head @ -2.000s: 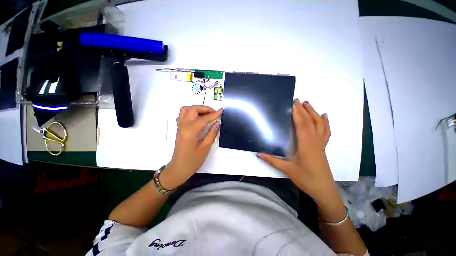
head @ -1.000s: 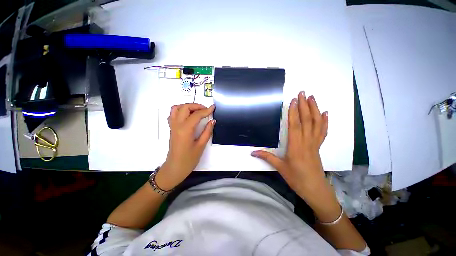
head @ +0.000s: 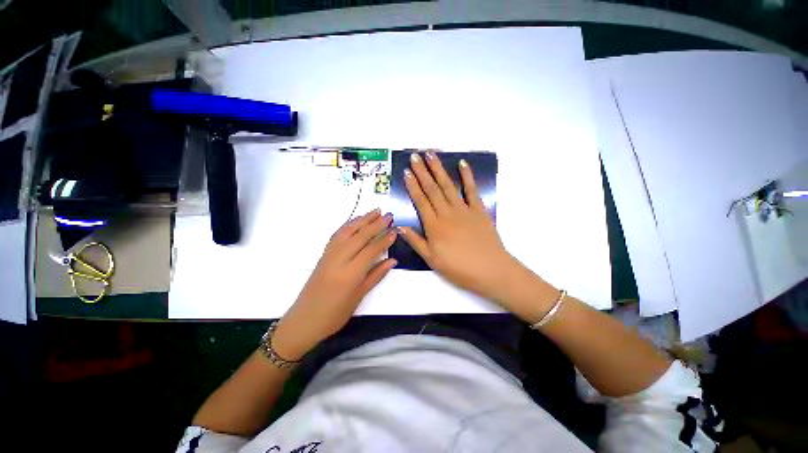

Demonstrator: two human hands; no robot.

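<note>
A glossy black panel [head: 483, 177] lies on the large white card [head: 523, 88] in front of me. My right hand [head: 461, 234] lies flat on the panel with fingers spread and covers much of it. My left hand [head: 354, 257] rests at the panel's left edge with fingertips on or near that edge; it grips nothing that I can see. A small green circuit board [head: 376, 154] lies at the panel's upper left, with thin wires, a small round part and a yellow-white part beside it.
The blue press roller [head: 221, 107] lies at upper left, its black handle towards me. Gold-handled scissors [head: 90, 272] lie on brown board at left. A clear tray [head: 193, 168] holds black panels. At right are white sheets [head: 647, 177] and a wired part [head: 764, 202].
My right hand has moved left from beside the panel onto its face. My left fingers have opened out at the left edge. The camera view has shifted a little.
</note>
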